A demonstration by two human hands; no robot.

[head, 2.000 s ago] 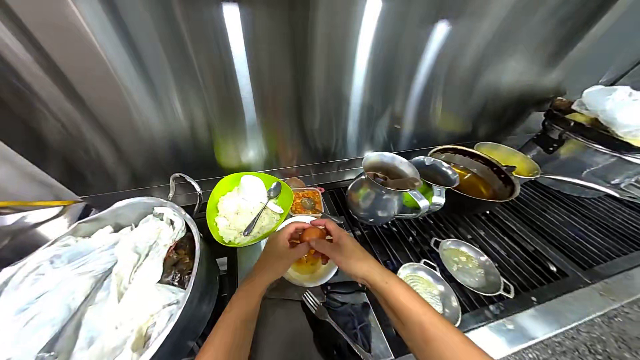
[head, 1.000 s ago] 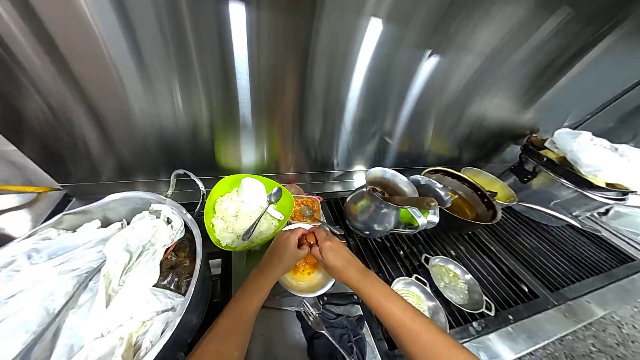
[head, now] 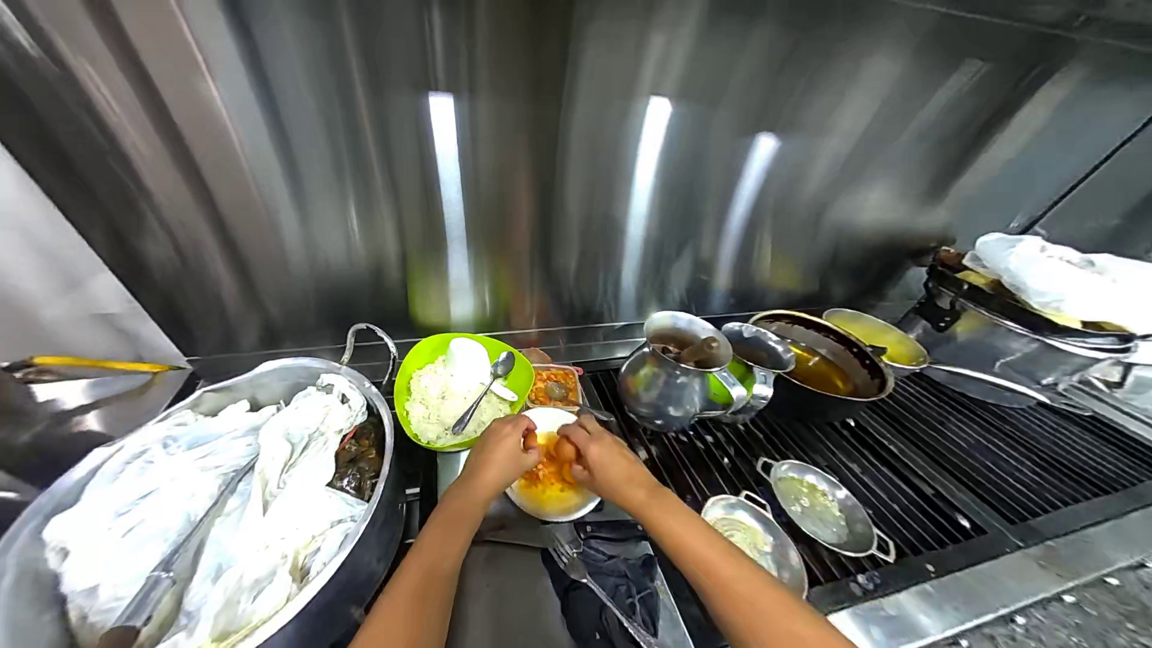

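A white bowl [head: 551, 509] holds a yellow-orange mixture like egg with small red bits. Above its right part, my right hand [head: 605, 457] grips brown eggshell pieces [head: 567, 450]. My left hand [head: 504, 454] is over the bowl's left rim, pinching a small bit of brown shell [head: 530, 440]. Just behind and left, a green bowl [head: 405, 369] contains white rice [head: 441, 405] and a metal spoon [head: 487, 390]. A container of chopped red-orange food [head: 551, 387] touches the area behind the white bowl. Nearer me, a fork [head: 585, 576] lies across a dark cloth [head: 621, 562].
At left stands a large metal pot [head: 389, 468] with white plastic [head: 216, 504] inside. Metal pitchers [head: 670, 387], a pan of oil [head: 823, 369] and a yellow-filled pan [head: 877, 340] line the grill's back. Two small two-handled pans [head: 823, 508] [head: 756, 540] sit on the grill [head: 927, 450].
The hands, together around one brown egg two seconds ago, are now apart over the bowl, with the shell broken. The bowl holds more yellow mixture in plain view.
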